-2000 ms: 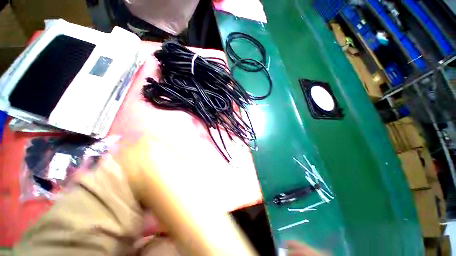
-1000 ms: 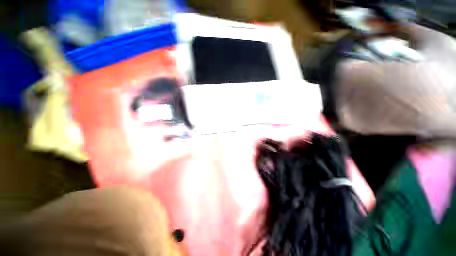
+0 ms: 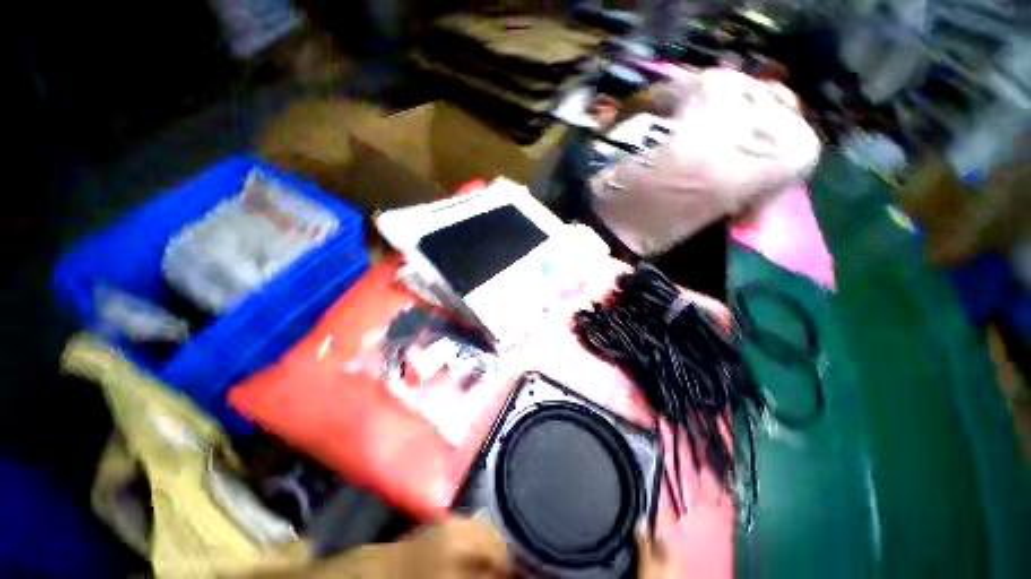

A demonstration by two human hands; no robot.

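Note:
A square speaker unit (image 3: 569,481) with a dark grey round centre, black ring and corner holes is held up at the bottom centre, over the red sheet. My left hand (image 3: 469,549), blurred and cut off by the lower edge, grips its lower left side. A small part of my right hand (image 3: 651,556) shows at its lower right edge, gripping it. A thick bundle of black cables (image 3: 678,351) lies to its right. A clear bag of small black parts (image 3: 441,362) lies behind it. A black honeycomb rectangle (image 3: 483,247) lies on white printed sheets (image 3: 543,283).
A blue crate (image 3: 283,305) holding white packets stands at left. Crumpled yellowish paper (image 3: 170,475) lies at lower left. Cardboard boxes (image 3: 396,141) stand behind. Another person's pale clothing (image 3: 712,158) is at the back. A green bench (image 3: 893,452) with coiled cable (image 3: 780,339) runs along the right.
The view has swung and widened, bringing in the crate and the green bench. The speaker unit has come into view in my hands; one second ago no hand was clearly visible.

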